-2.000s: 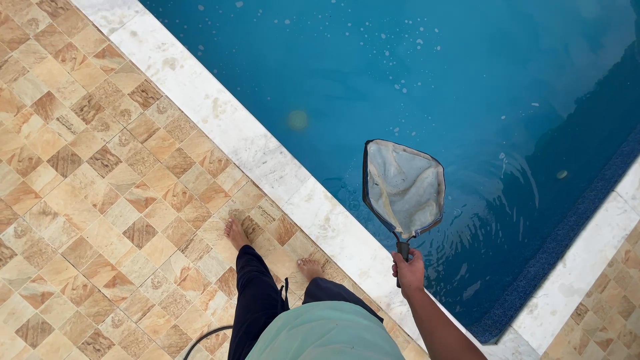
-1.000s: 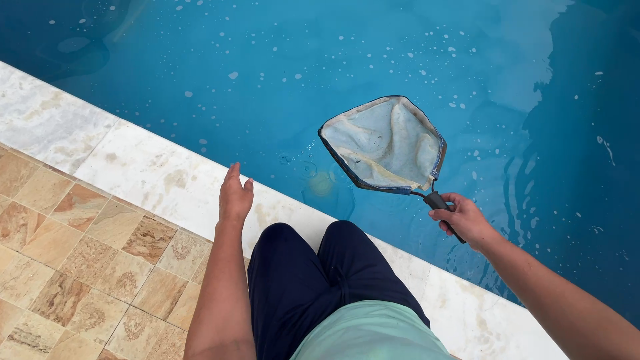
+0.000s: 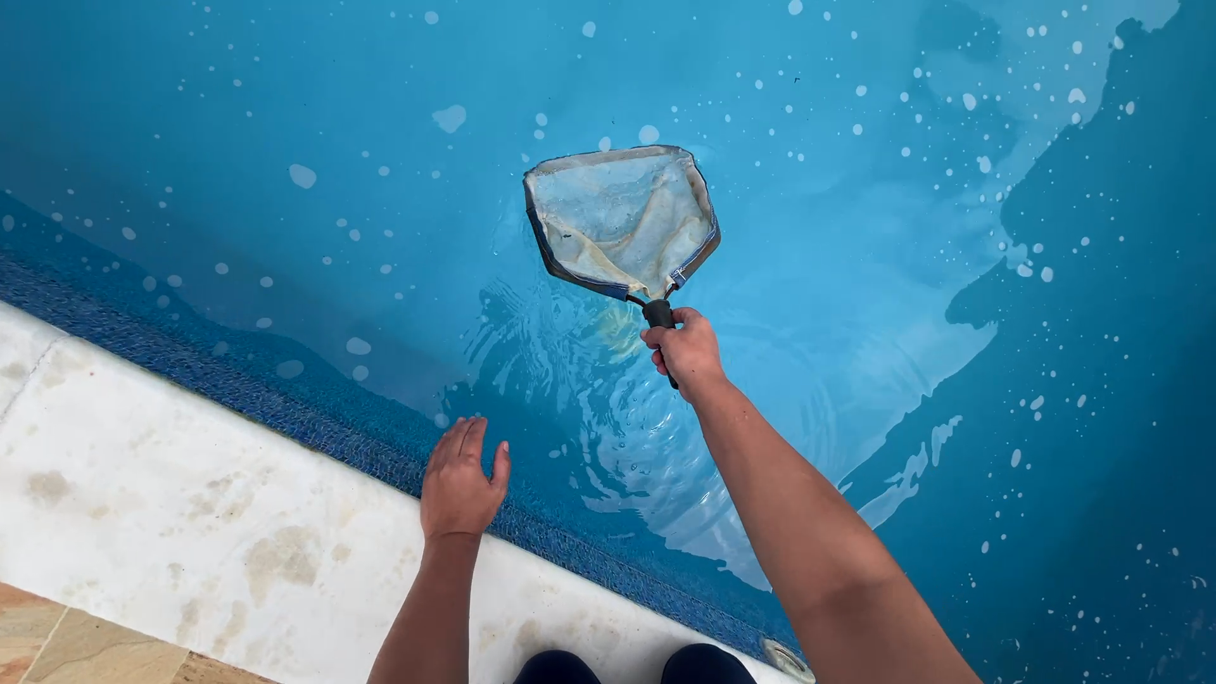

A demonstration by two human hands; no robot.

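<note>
My right hand [image 3: 686, 353] grips the black handle of a pool skimmer net [image 3: 627, 218] and holds it out over the pool water [image 3: 380, 95]. The net has a dark angular frame and a pale, stained mesh bag with small dark specks in it. Whether the frame touches the water I cannot tell. My left hand [image 3: 463, 482] is empty, palm down, fingers and thumb a little apart, above the pool's edge. Below the net, ripples spread over the surface.
White stone coping [image 3: 237, 503], stained in places, runs diagonally along the pool, with blue mosaic tile [image 3: 332, 437] below it. Beige paving tiles [image 3: 95, 646] lie at the lower left. My dark-clothed knees [image 3: 708, 665] show at the bottom edge, near a round pale fitting [image 3: 787, 659].
The skimmer net has moved farther out over the pool in my right hand. From standing two seconds ago, I have come down low at the edge. My left hand now reaches past the coping.
</note>
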